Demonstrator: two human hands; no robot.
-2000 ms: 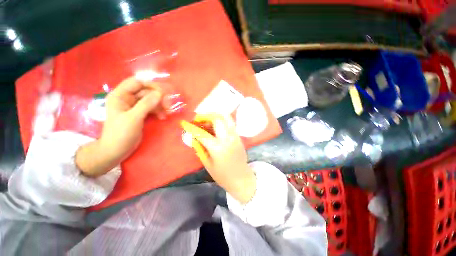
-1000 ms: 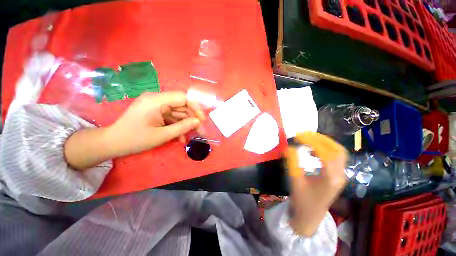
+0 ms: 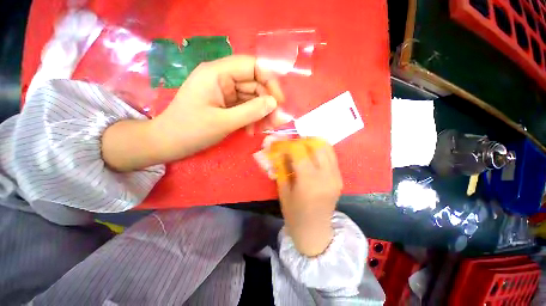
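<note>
My left hand (image 3: pixel 206 110) is over the red mat (image 3: pixel 209 179), its thumb and fingers pinched at a clear film (image 3: pixel 284 54) that shows beyond and below the fingertips. My right hand (image 3: pixel 308 182), with yellow-orange finger cots, is closed on a soft white wipe (image 3: pixel 269 158), pressed low over the mat just below my left fingertips. No dark disc shows; the spot under the wipe and fingers is hidden. A white plastic card (image 3: pixel 332 122) with a slot lies right of both hands, partly behind the right fingers.
A ragged green piece (image 3: pixel 191 60) and glossy film (image 3: pixel 123 45) lie at the mat's left. Right of the mat are a folded white pad (image 3: pixel 413 132), a clear bottle (image 3: pixel 470 153), a blue bin (image 3: pixel 516 182) and shiny scraps (image 3: pixel 416 194). Red trays (image 3: pixel 503 284) stand lower right.
My right hand has come back left from beyond the mat's edge and now holds the wipe over the mat. The dark disc, visible one second ago, is hidden. The view has shifted.
</note>
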